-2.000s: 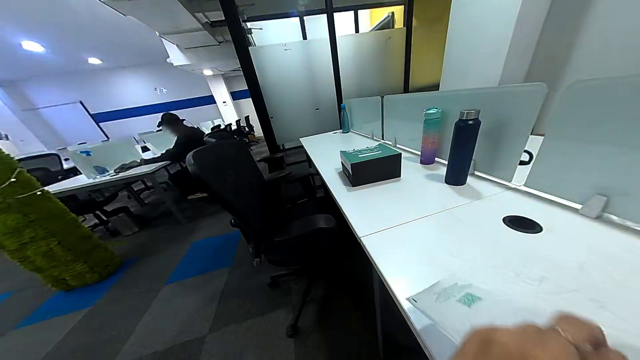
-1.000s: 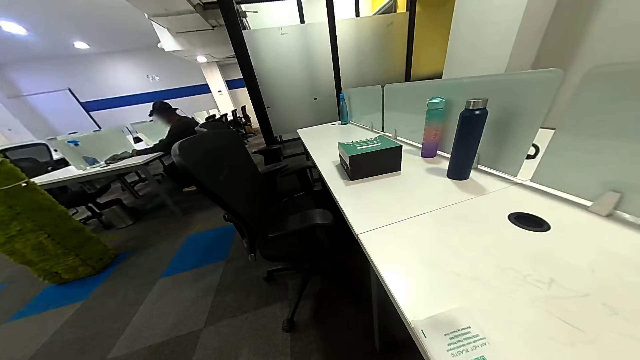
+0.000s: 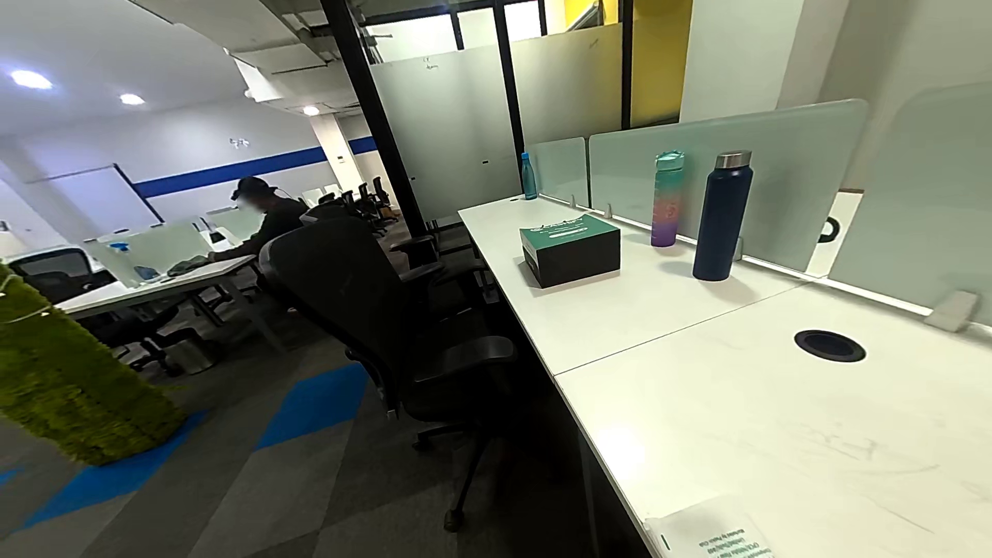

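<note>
Neither my left hand nor my right hand shows in the head view. A pale plastic packet (image 3: 709, 531) with green print lies on the near edge of the white desk (image 3: 697, 418), cut off by the bottom of the view. Farther back on the desk sits a black box with a green lid (image 3: 577, 252). To its right a teal-to-purple water bottle (image 3: 666, 201) and a dark blue bottle with a steel cap (image 3: 722, 217) stand upright. A small blue bottle (image 3: 528, 178) stands at the far end.
Frosted divider panels (image 3: 744, 178) run along the desk's back. A round black cable grommet (image 3: 829, 346) is set in the top. A black office chair (image 3: 349, 302) stands left of the desk. Beyond it, a person (image 3: 271, 217) sits at another desk. A moss-covered column (image 3: 70, 387) stands far left.
A hand seen at the bottom right two seconds ago has left the view. The packet, then flat near that hand, now shows lower, partly cut off at the bottom edge.
</note>
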